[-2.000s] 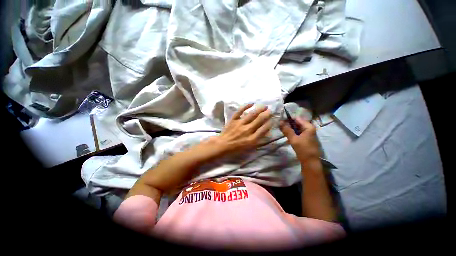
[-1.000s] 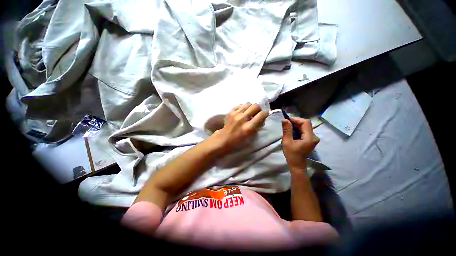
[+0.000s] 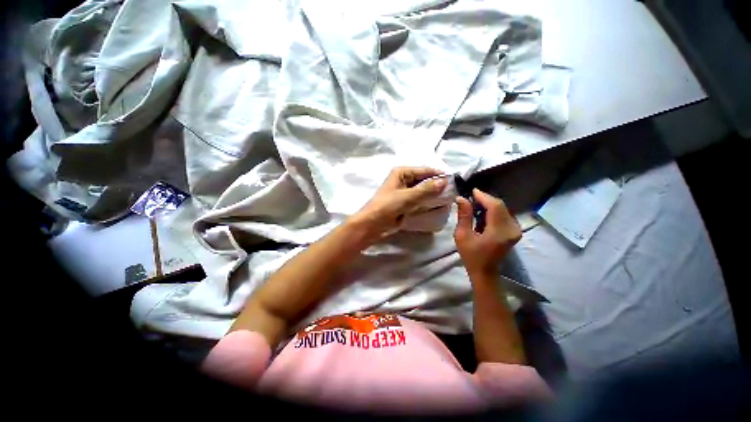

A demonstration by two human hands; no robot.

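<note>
A large crumpled pale grey-white garment [image 3: 329,161] lies over the table edge and my lap. My left hand [image 3: 405,196] grips a narrow folded end of it, perhaps a cuff, between thumb and fingers. My right hand [image 3: 487,231] is just to the right and holds small dark thread snips [image 3: 478,216]. Their dark point is by the right edge of the held cloth. The fingers hide most of the snips, and I cannot tell whether the blades touch the cloth. No thread ends can be made out.
More pale cloth [image 3: 123,74] is heaped at the back left of the white tabletop [image 3: 626,74]. A purple-and-white printed piece [image 3: 160,199] lies at left. A pale blue-white card [image 3: 580,202] lies low at right, on pale cloth [image 3: 650,280] below the table.
My left hand has gone from resting flat on the cloth to pinching and raising a folded end. The snips have come close to that end's edge. The view has shifted slightly.
</note>
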